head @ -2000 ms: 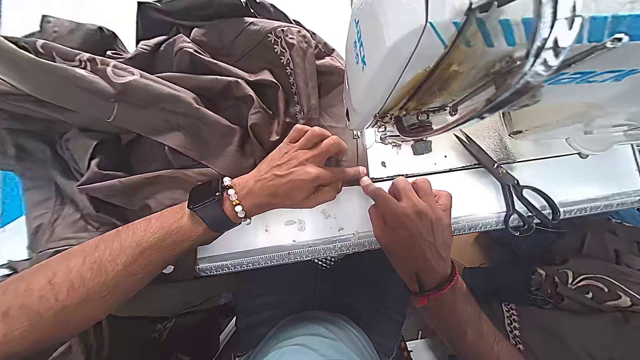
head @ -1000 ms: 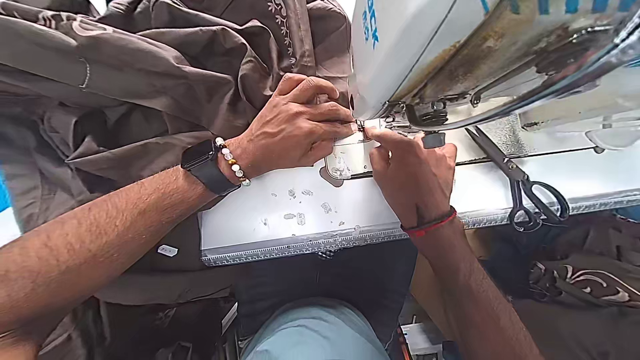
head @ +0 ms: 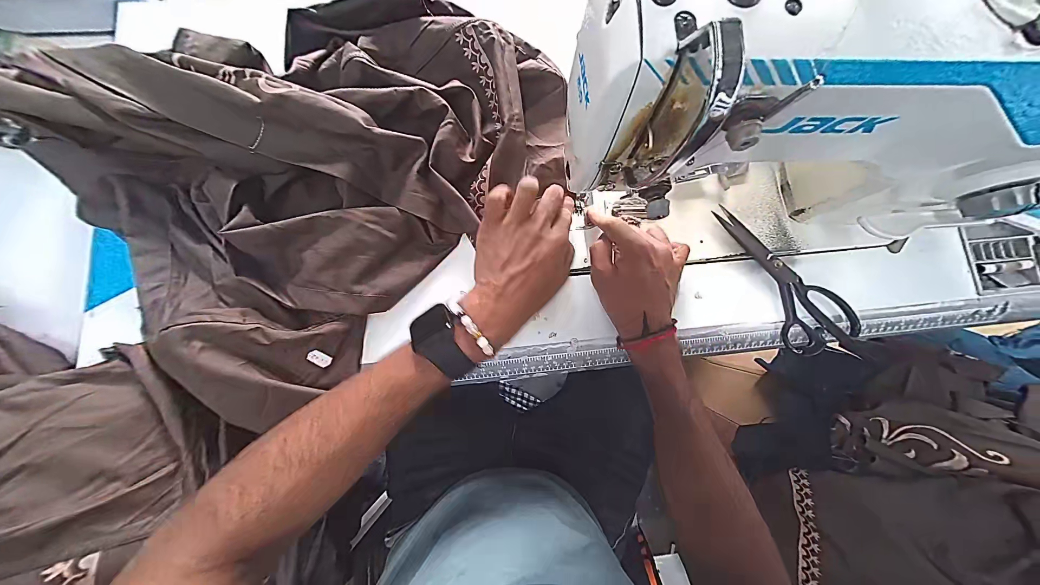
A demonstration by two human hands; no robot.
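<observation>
A white Jack sewing machine [head: 845, 122] stands on the table, its presser foot [head: 580, 203] low over the needle plate. My left hand [head: 524, 248] lies just left of the foot, fingers bent and slightly blurred, at the edge of a brown embroidered garment [head: 325, 187]; whether it grips the cloth cannot be told. My right hand [head: 638, 268] is right of the foot, its index finger extended to the foot and the other fingers curled. What lies between the fingertips is too small to tell. The garment is heaped left of the machine and hangs over the table's front.
Black-handled fabric shears [head: 792, 280] lie slightly apart at the right, handles over the front edge. A measuring tape strip [head: 731, 337] runs along that edge. More brown embroidered cloth [head: 918, 504] is piled at the lower right. A small white label [head: 319, 358] sits on the garment.
Two seconds ago both hands were together on the cloth in front of the foot; they have moved up to the presser foot. The garment's edge no longer lies under my fingers there. The view has shifted.
</observation>
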